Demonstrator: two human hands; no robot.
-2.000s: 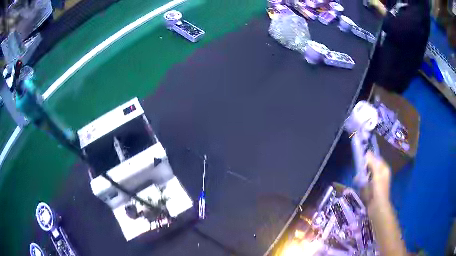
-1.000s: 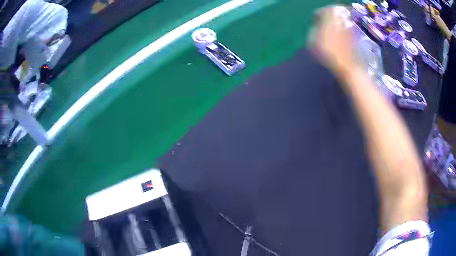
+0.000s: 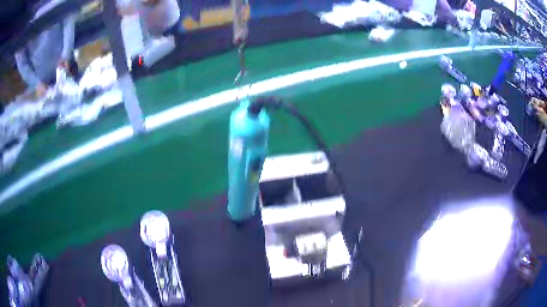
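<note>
Neither of my hands can be made out. A teal electric screwdriver (image 3: 245, 162) hangs upright with a black cord looping from its top. Beside it, the black-and-white screw feeder (image 3: 304, 210) stands on the black mat. Two white-lavender handheld devices lie front left: one (image 3: 166, 264) shows its open handle with the circuit board, the other (image 3: 115, 262) is cut off by the lower edge. More pale pieces (image 3: 27, 282) lie at the lower left corner, blurred.
A pile of devices (image 3: 498, 129) and a crumpled clear bag (image 3: 459, 129) lie at the right. A white glare (image 3: 465, 249) hides the lower right. A green strip (image 3: 186, 156) with a white line crosses behind. People sit opposite, at upper left.
The view has swung left. My right hand and forearm, reaching to the far devices before, are out of sight. The hanging screwdriver and the front left devices now show.
</note>
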